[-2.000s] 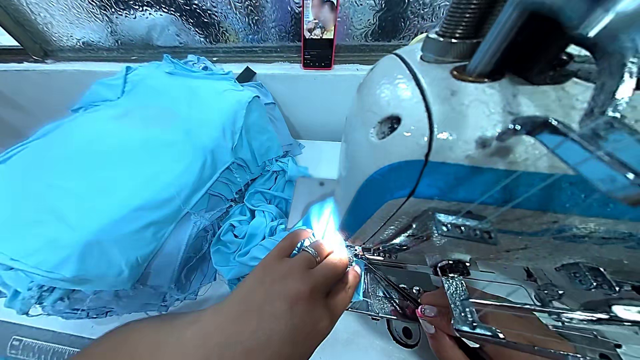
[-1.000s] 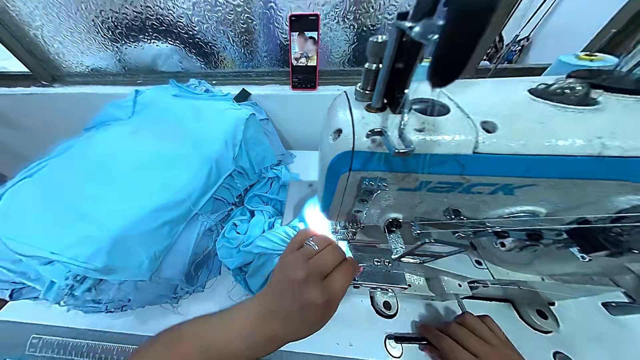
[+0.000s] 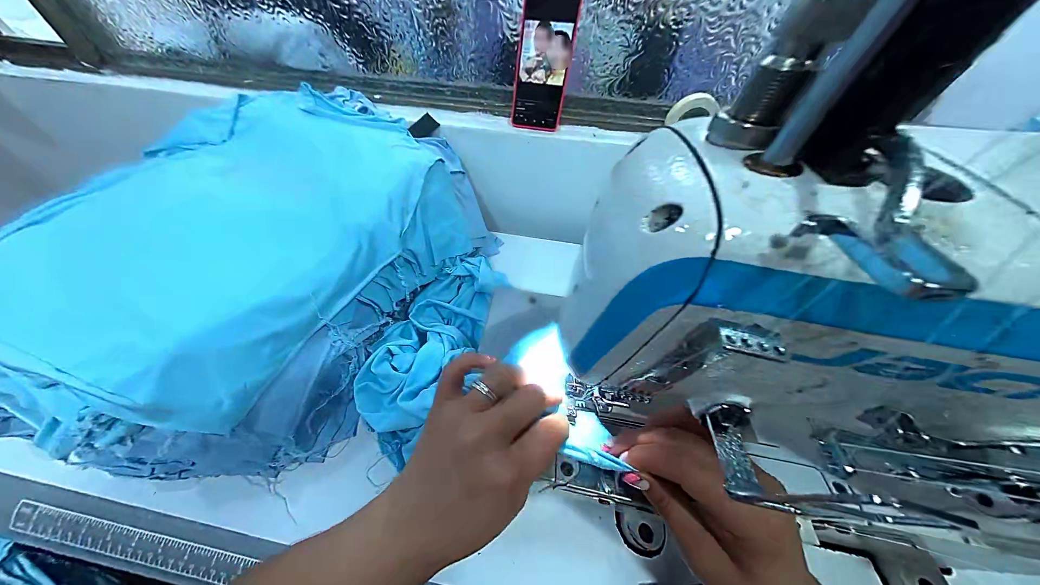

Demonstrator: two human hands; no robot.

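Observation:
A white and blue industrial sewing machine [image 3: 650, 244] fills the right side, its lamp shining brightly on the needle area. My left hand [image 3: 496, 439], with a ring on one finger, pinches light blue fabric [image 3: 597, 455] just left of the presser foot. On the right, my right hand [image 3: 699, 479] grips the end of that same fabric between thumb and fingers, in front of the needle area. The bunched part of a light blue garment [image 3: 422, 366] lies behind and left of my left hand. Glare hides the detail at the needle.
A large pile of light blue cut garments [image 3: 203, 268] lies at the left. In front is a clear ruler [image 3: 122, 540] along the table edge. A phone with a red case [image 3: 540, 101] leans against the textured window. Metal guides and rods jut out near my right hand.
My right hand has come up from the machine bed below the needle area to the fabric and now grips it. My left hand stays by the presser foot. The view has shifted closer.

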